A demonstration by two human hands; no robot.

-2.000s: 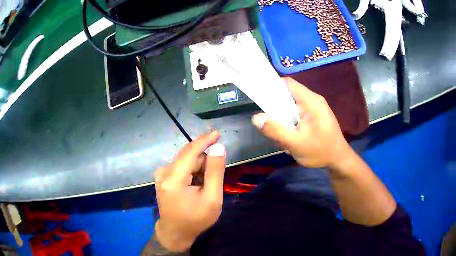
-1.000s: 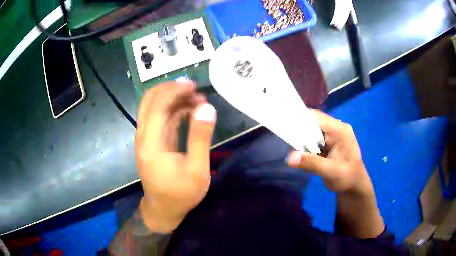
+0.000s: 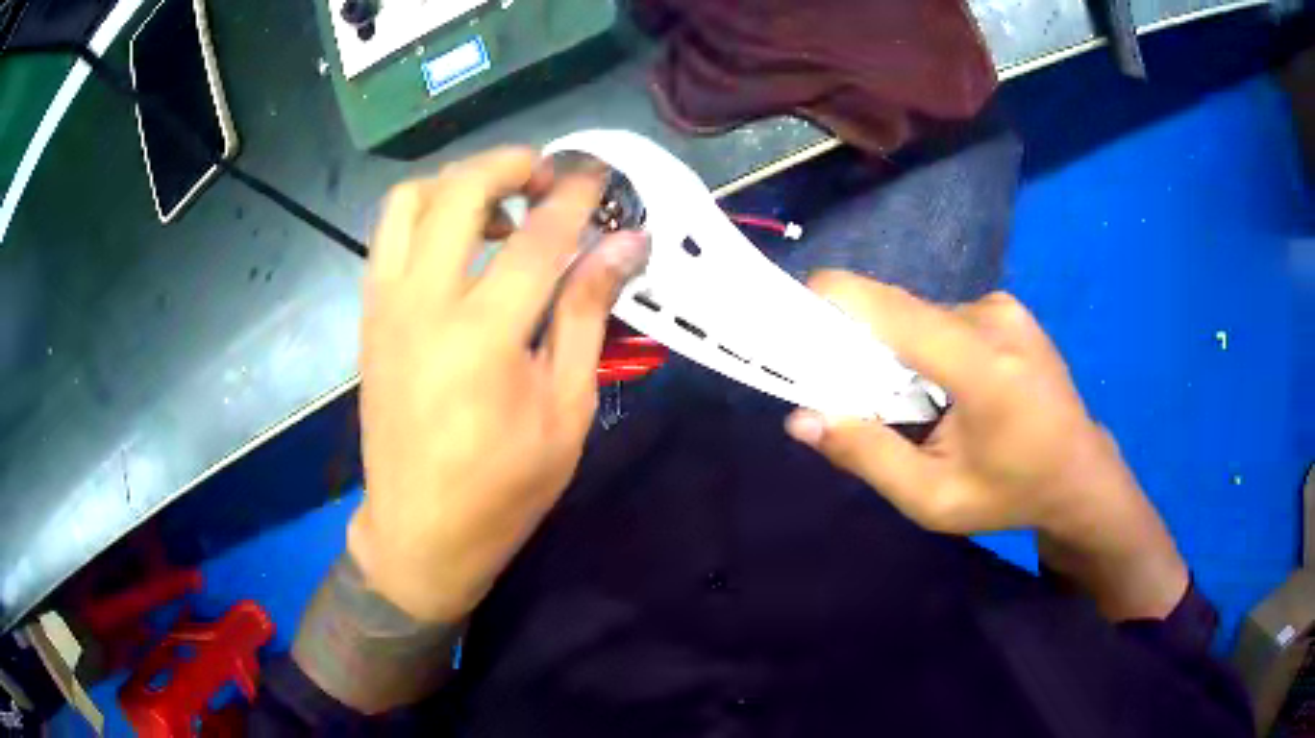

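Observation:
The white curved piece (image 3: 750,320) is held over my lap, in front of the bench edge. Its broad round end points up and left, with several dark slots along its body. My right hand (image 3: 959,411) grips its narrow end. My left hand (image 3: 483,339) is at the broad end, its fingertips over the opening there. A dark and silvery fitting (image 3: 617,205) shows beside the fingertips, partly covered. I cannot tell whether the left fingers hold it.
The green press base (image 3: 483,72) with its silver plate (image 3: 404,22) is at the top. A maroon cloth (image 3: 829,65) lies at the bench edge. A smartphone (image 3: 180,108) and a black cord (image 3: 296,211) lie left. Red stools (image 3: 195,678) stand below.
The white piece has come away from the press towards my body and has been turned to show slots. My left hand has moved onto its broad end. The view has shifted down.

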